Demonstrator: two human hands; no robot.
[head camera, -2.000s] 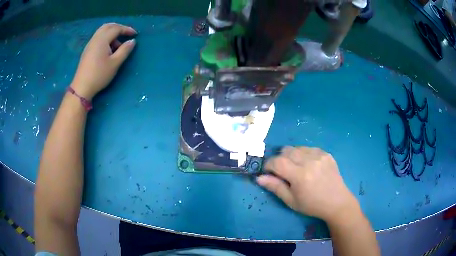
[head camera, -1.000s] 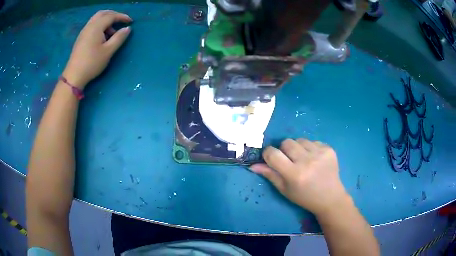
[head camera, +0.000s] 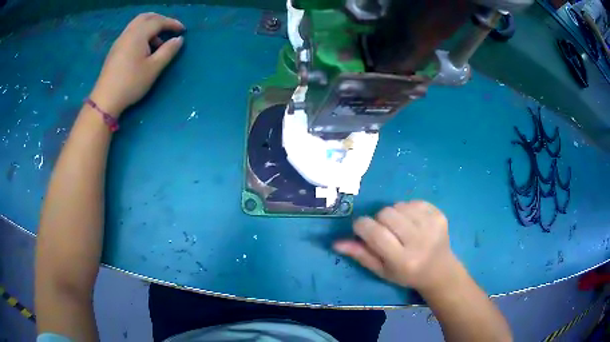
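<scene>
The hand press has a dark square base (head camera: 287, 194) with a green rim and corner bolts. A white nest (head camera: 328, 160) sits on it under the metal ram plate (head camera: 364, 100). My left hand (head camera: 142, 57) rests on the bench left of the press, fingers curled and apart, with nothing seen in it. My right hand (head camera: 401, 244) is just right of and below the base's near right corner, fingers curled, thumb pointing left. It does not touch the base. Whether it holds something small cannot be told.
A pile of thin curved black strips (head camera: 540, 177) lies on the blue-green bench (head camera: 180, 227) at the right. More black parts (head camera: 573, 61) lie beyond the bench at the top right. A metal rod (head camera: 473, 43) stands right of the press head.
My right hand has come away from the base's corner, slightly down and toward me. My left hand stays nearly in place. The whole view has shifted slightly.
</scene>
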